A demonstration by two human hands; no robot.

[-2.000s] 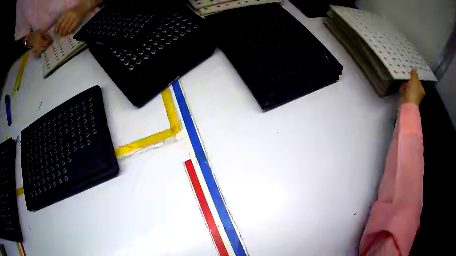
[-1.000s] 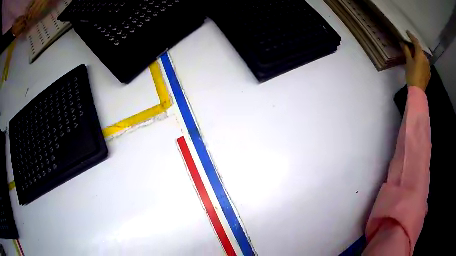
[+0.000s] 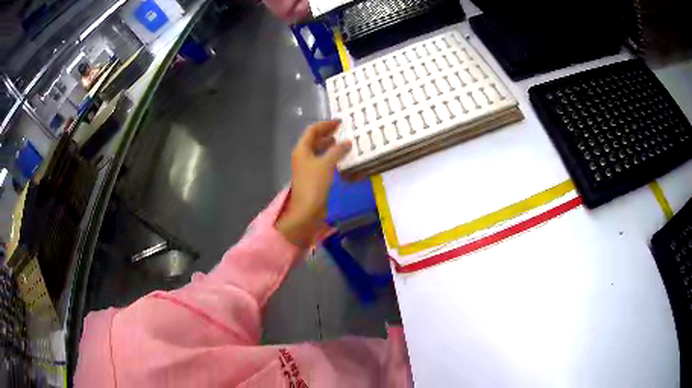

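A stack of white fixture boards (image 3: 425, 98) with brown sides lies at the bench's left edge. The top board shows rows of dumbbell-shaped cutouts. My left hand (image 3: 309, 178) reaches in from the lower left, in a pink sleeve. Its thumb and a finger touch the stack's near-left edge, with a gap between the fingertips. Whether they pinch a board or only rest on it cannot be told. My right hand is out of the picture.
A black parts tray (image 3: 618, 125) with round shiny spots lies right of the stack. More black trays (image 3: 402, 19) stand behind. Another tray (image 3: 679, 265) is cut off at right. Yellow tape (image 3: 485, 220) and red tape (image 3: 485, 236) cross the bench. A blue stool (image 3: 353, 204) stands beside it.
The view has swung left to the bench's left edge and the floor. My right hand, earlier at a board stack on the right, has left the picture. My left hand has come into view.
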